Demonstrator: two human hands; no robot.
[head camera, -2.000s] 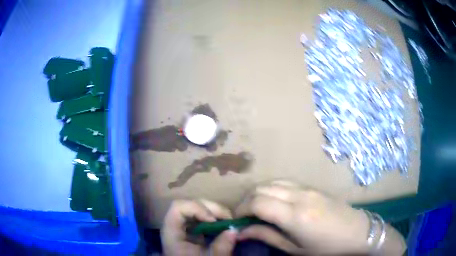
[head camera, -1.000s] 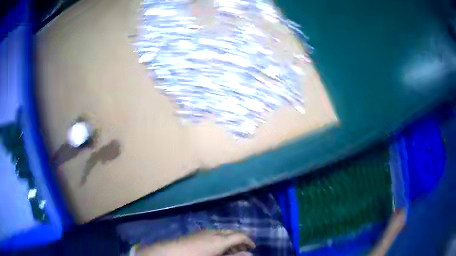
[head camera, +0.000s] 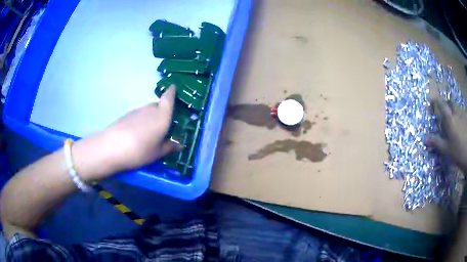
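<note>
My left hand (head camera: 135, 133), with a beaded bracelet at the wrist, reaches into the blue tray (head camera: 199, 179) at left. Its fingers are over the green moulded parts (head camera: 176, 46) along the tray's right side; the thumb and fingertips are at the lower ones, and whether it grips one cannot be told. My right hand (head camera: 448, 128) is at the right edge, partly cut off, with its fingers in the heap of small silver metal pins (head camera: 409, 112). Whether it holds pins cannot be told.
A white round pot (head camera: 290, 112) with red at its side stands among dark stains on the cardboard sheet (head camera: 338, 61). The green bench edge (head camera: 358, 220) shows below. Yellow-black striped tape (head camera: 120, 205) is on the floor at lower left. Dark objects are at the top right.
The view has swung back left. My left hand is now in the blue tray. My right hand has come from the blue crate at lower right to the pin heap. The crate is out of view.
</note>
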